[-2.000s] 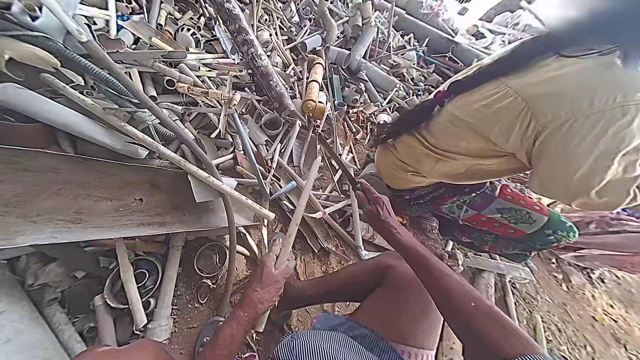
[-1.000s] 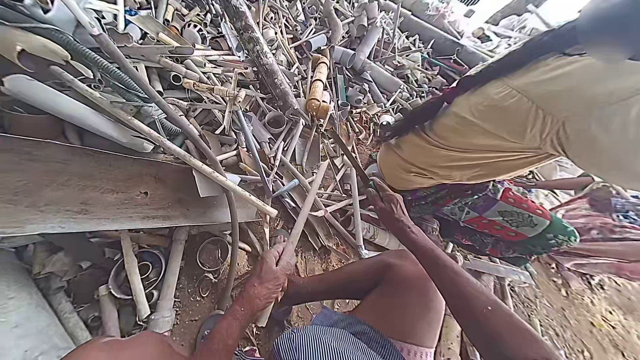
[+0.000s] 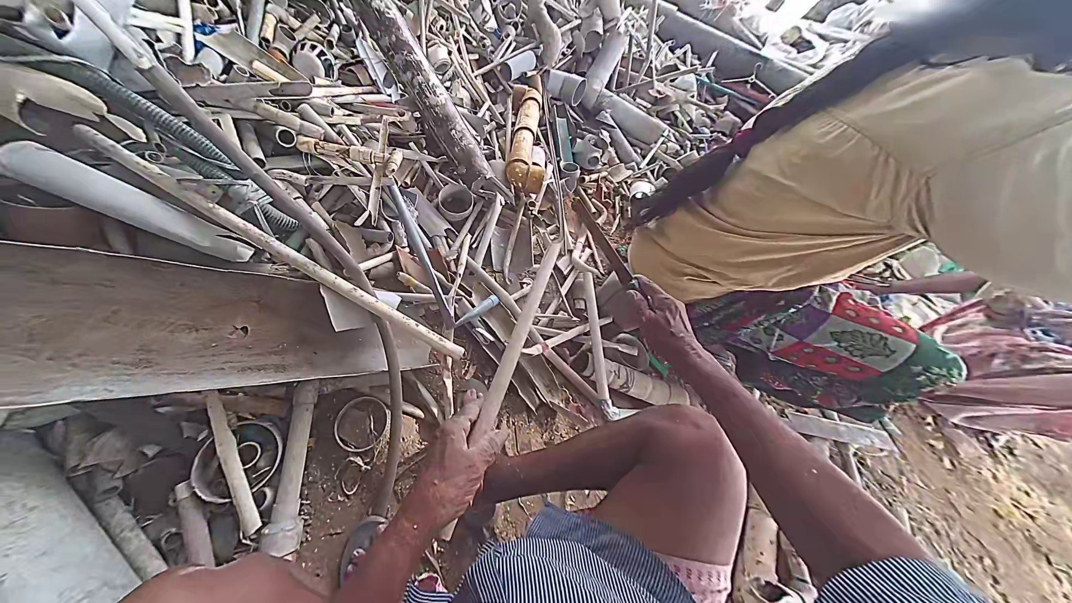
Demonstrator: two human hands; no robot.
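My left hand (image 3: 461,452) is closed around the lower part of a pale plastic pipe (image 3: 521,339), which slants up and to the right. To its right, my right hand (image 3: 662,314) grips the handle end of a long dark blade (image 3: 601,237), seemingly a machete. The blade points up and left, its tip toward the scrap heap and apart from the held pipe. Above the pipe's upper end lies a yellowed pipe piece (image 3: 524,138) on the heap.
Scrap plastic pipes and fittings cover the ground ahead. A wide brown board (image 3: 167,327) and long pipes (image 3: 276,247) lie at left. A person in a tan shirt (image 3: 796,184) sits close by at right, near my right hand. A dark pole (image 3: 427,92) crosses the heap.
Two seconds ago my right hand was a little lower and the blade stood less clear of the held pipe; the blade now sits farther right. My left hand still holds the pipe.
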